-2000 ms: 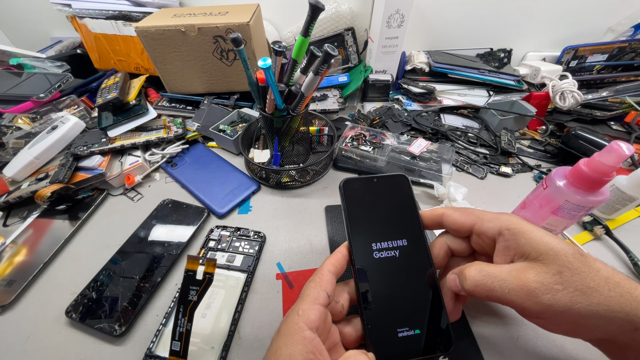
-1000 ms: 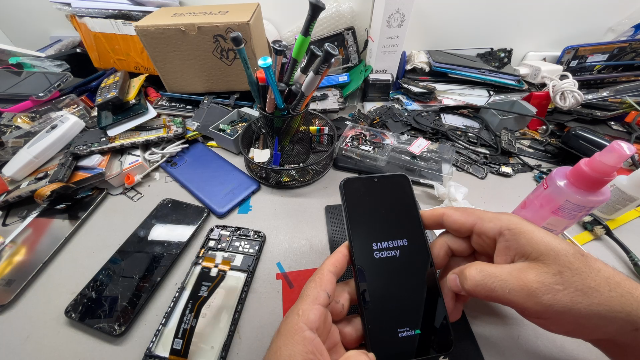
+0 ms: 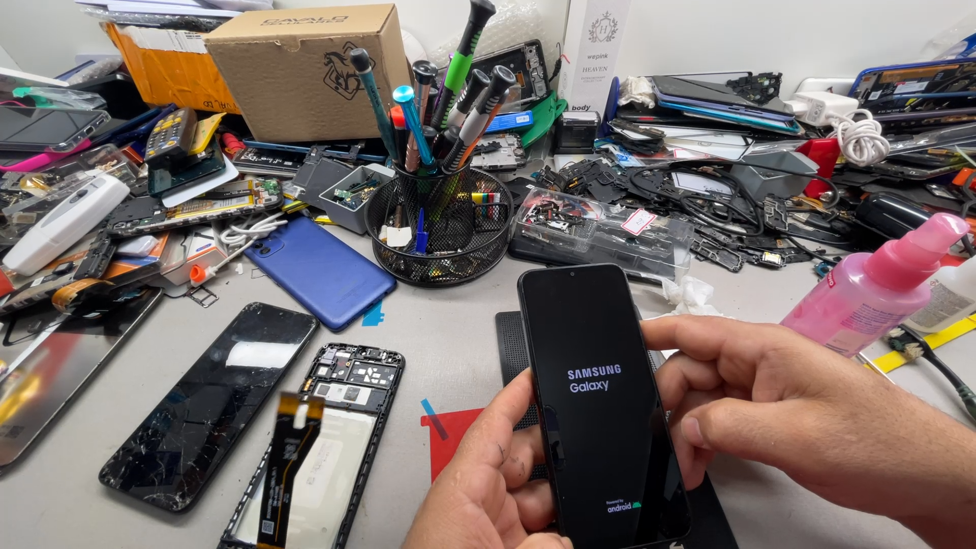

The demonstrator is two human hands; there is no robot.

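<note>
A black Samsung smartphone (image 3: 602, 427), its screen lit with a start-up logo, is held upright and slightly tilted above a black perforated mat (image 3: 512, 343). My left hand (image 3: 488, 473) grips its left and lower edge. My right hand (image 3: 770, 404) holds the right edge, fingers partly hidden behind the phone. Left of my hands, a phone frame (image 3: 358, 435) with exposed parts lies on the table, and a dark flex cable (image 3: 286, 480) rises over it. Beside that lies a black phone screen (image 3: 206, 404) with cracked glass. Farther back is a blue phone back cover (image 3: 320, 271).
A black mesh organizer (image 3: 442, 267) holds screwdrivers and pens. Behind it stands a cardboard box (image 3: 305, 76). At right is a pink spray bottle (image 3: 877, 282). A clear plastic case (image 3: 595, 229) of small parts, cables and phone parts crowd the back; red sheet (image 3: 450, 438) lies by my left hand.
</note>
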